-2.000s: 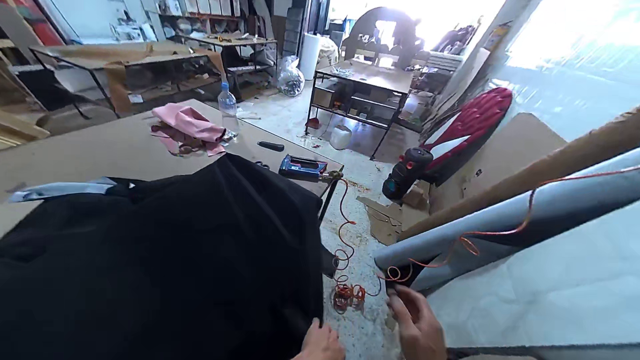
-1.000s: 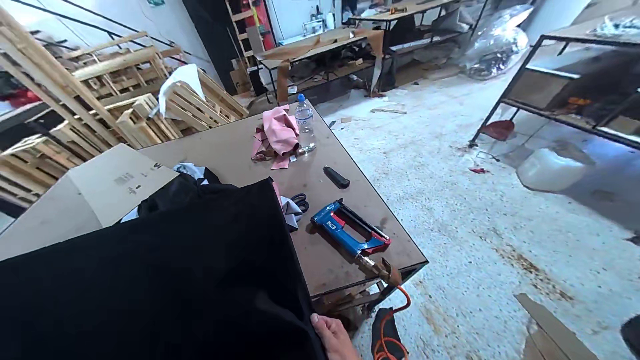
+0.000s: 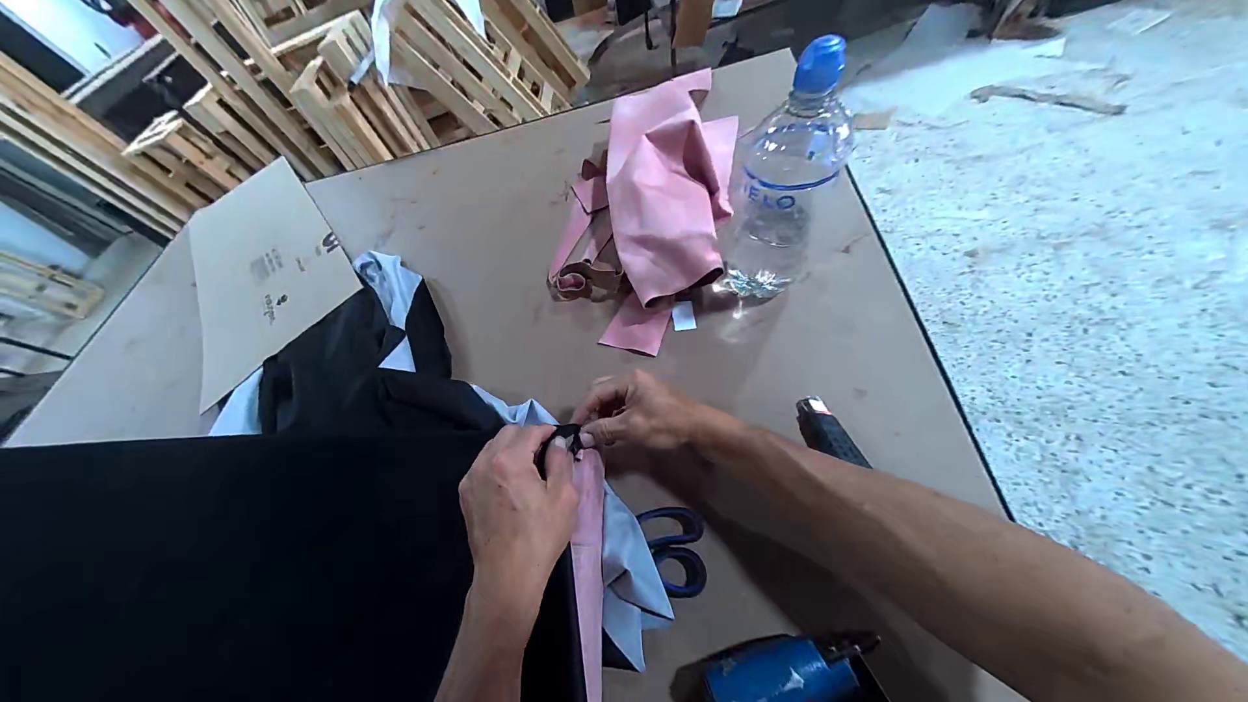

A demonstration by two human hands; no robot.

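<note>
Black fabric (image 3: 244, 565) covers a large flat-sided piece at the lower left. At its far right corner my left hand (image 3: 517, 487) grips the fabric's edge between thumb and fingers. My right hand (image 3: 634, 414) pinches the same dark fold from the right, its fingertips close to the left thumb. A pink strip (image 3: 588, 565) runs down the side from beneath the hands, with light blue cloth (image 3: 629, 565) beside it. Scissors with dark blue handles (image 3: 680, 553) lie right of the cloth, their blades hidden. A blue staple gun (image 3: 780, 673) is partly in view at the bottom.
Pink material scraps (image 3: 668, 195) lie near a plastic water bottle (image 3: 790, 185) with a blue cap. A black-handled tool (image 3: 827, 429) is partly behind my right forearm. A cardboard sheet (image 3: 268, 283) rests on the table (image 3: 487, 224) at left. Wooden frames (image 3: 361, 97) stand beyond.
Both hands are now together at the fabric's far corner; one second ago only one hand showed, lower on its right edge. The view has moved closer to the tabletop.
</note>
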